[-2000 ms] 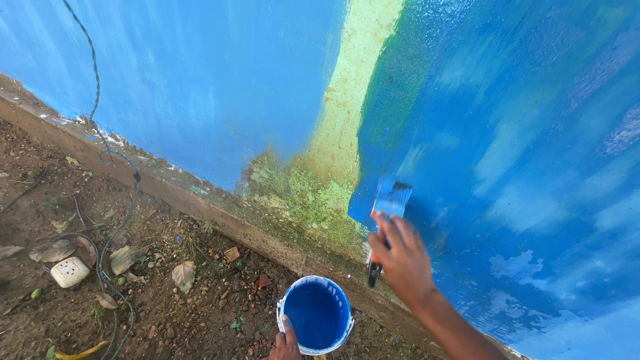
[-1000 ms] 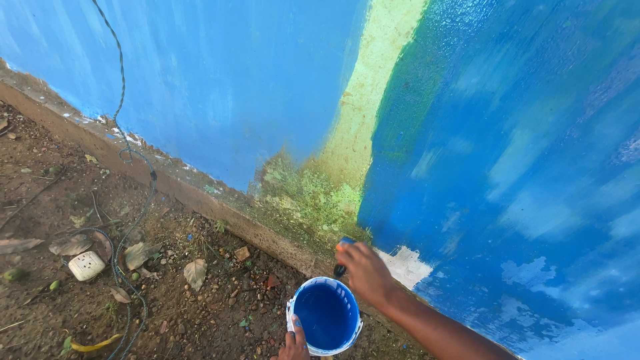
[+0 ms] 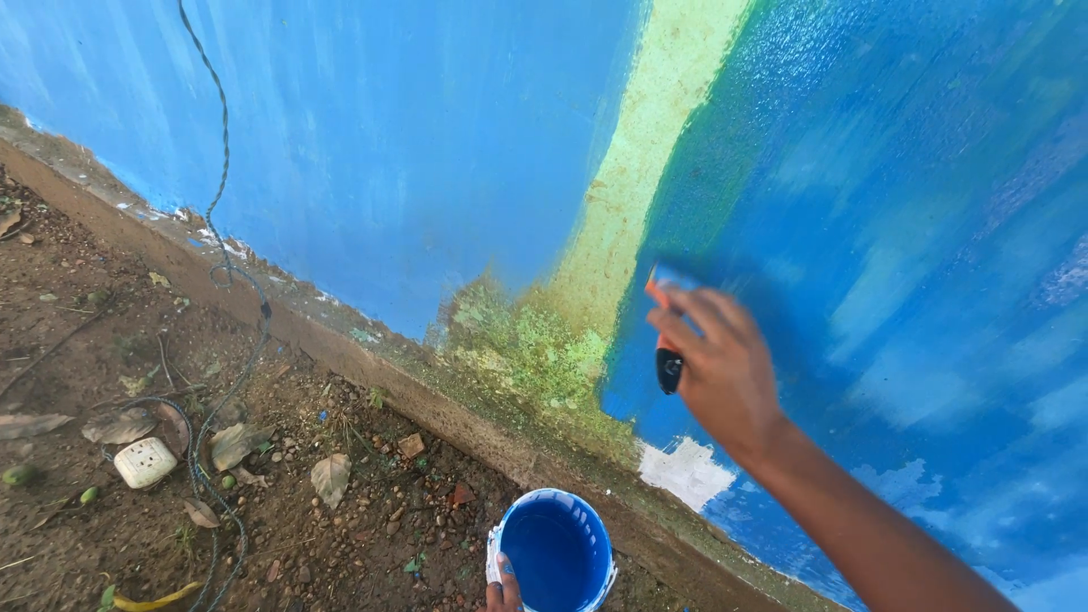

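Note:
My right hand [image 3: 722, 365] grips a paintbrush [image 3: 667, 340] with an orange and black handle, its bristle end at the dark blue part of the wall [image 3: 850, 280]. Left of the brush runs a pale yellow-green strip [image 3: 637, 161], with mossy, stained wall at its foot. Below, my left hand [image 3: 503, 586] holds the rim of a white bucket [image 3: 608, 561] of blue paint; only some fingers show. A white patch [image 3: 687, 472] shows low on the wall, below my right hand.
A concrete ledge [image 3: 374, 370] runs along the wall's foot. A twisted cable [image 3: 224, 127] hangs down the light blue wall to the soil. On the ground lie a white socket block [image 3: 145, 463], dry leaves [image 3: 331, 478], stones and small green fruits [image 3: 19, 474].
My right hand with the brush has moved up the wall from near the ledge, where it was one second ago. The left hand stays at the bucket.

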